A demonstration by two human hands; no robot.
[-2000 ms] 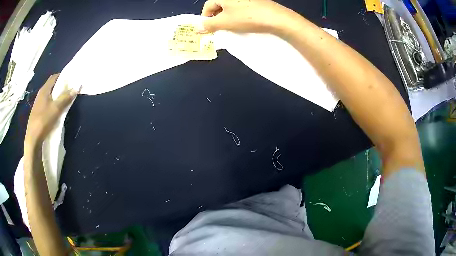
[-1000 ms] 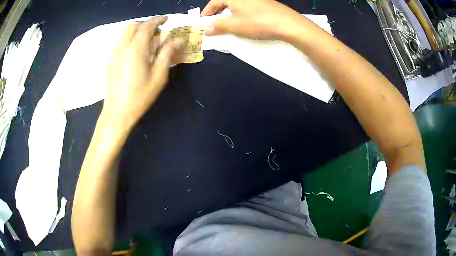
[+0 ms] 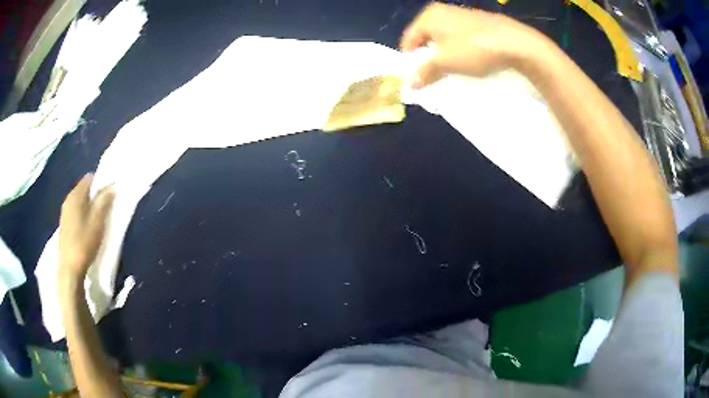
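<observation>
A white cut piece (image 3: 272, 85) lies in a wide arch across the black table, its curved edge towards me. A yellowish printed paper label (image 3: 365, 103) lies on it near the top middle. My right hand (image 3: 459, 47) pinches the cloth just right of the label, with the fingertips closed on it. My left hand (image 3: 84, 225) is on the left end of the cloth, fingers over its surface; the cloth folds around the hand. Whether the left fingers grip it is hard to tell.
A frayed white bundle (image 3: 70, 101) lies at the far left. A yellow-orange curved template (image 3: 614, 35) and metal items on a tray (image 3: 661, 116) are at the right. Loose threads (image 3: 416, 239) lie on the black cloth (image 3: 326, 264). A white scrap (image 3: 595, 342) shows on the green floor.
My left hand has moved from beside the label down to the left end of the cloth. My right hand remains on the cloth by the label. The view has shifted, showing more of the template.
</observation>
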